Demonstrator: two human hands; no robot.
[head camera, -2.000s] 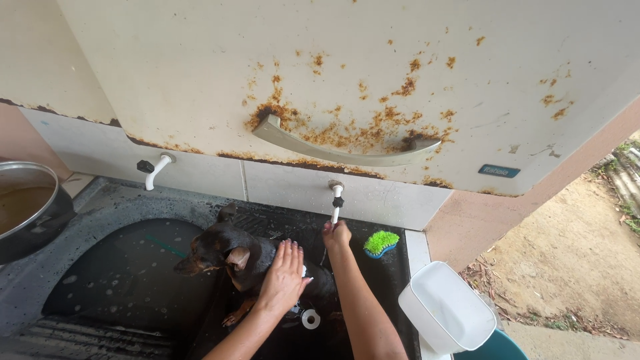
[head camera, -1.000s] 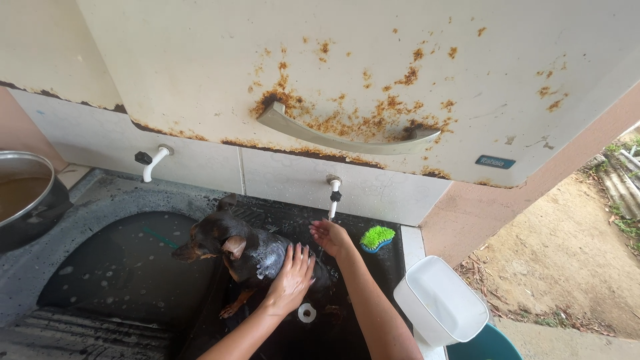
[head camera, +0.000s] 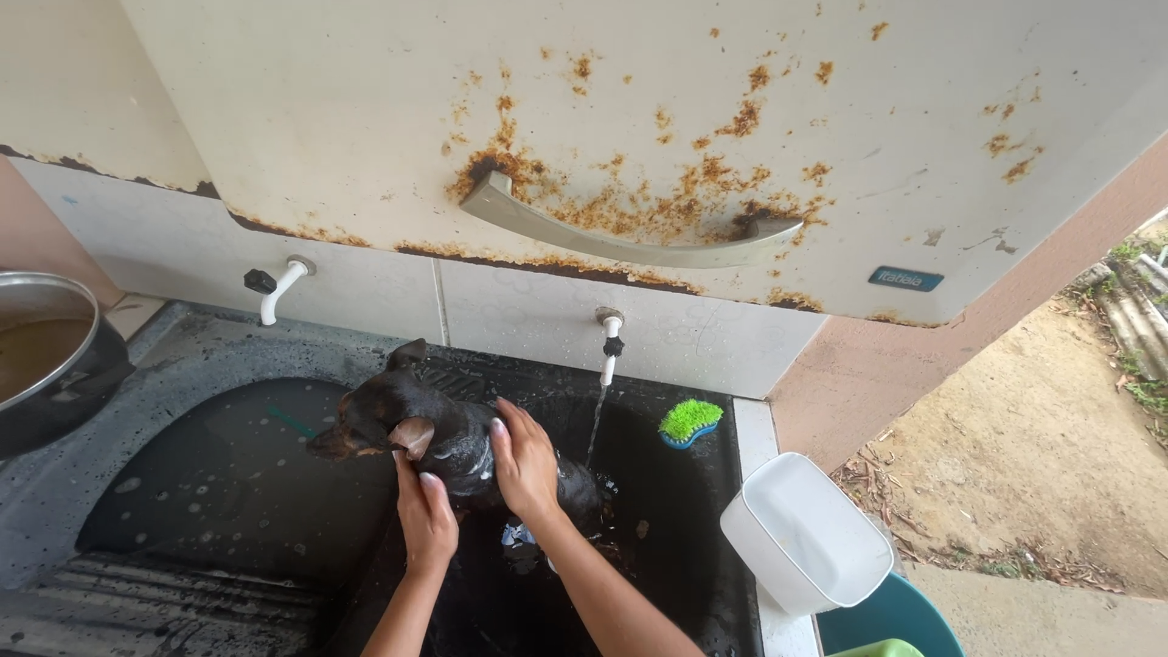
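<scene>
A small black-and-tan dog (head camera: 470, 438) stands in the right basin of a dark laundry sink (head camera: 721, 547), its head toward the left basin and some lather on its neck and shoulder. My left hand (head camera: 427, 516) lies against its chest and neck, just below the ear. Across its back and side rests my right hand (head camera: 526, 461), fingers pointing up. Neither hand is closed around anything. A thin stream of water runs from the right white plastic tap (head camera: 609, 351) down behind the dog. The dog's legs are mostly hidden.
A green-bristled brush (head camera: 691, 422) lies on the sink's right ledge. Beside it stand a white plastic container (head camera: 812, 534) and a teal bucket (head camera: 899, 616). A metal pot (head camera: 68, 392) with brownish liquid is at far left, near another tap (head camera: 278, 290). A rusty cabinet (head camera: 630, 137) overhangs the sink.
My right hand has left the area by the tap and come onto the dog's back. My left hand has moved from its back to its chest. Water now visibly runs from the tap.
</scene>
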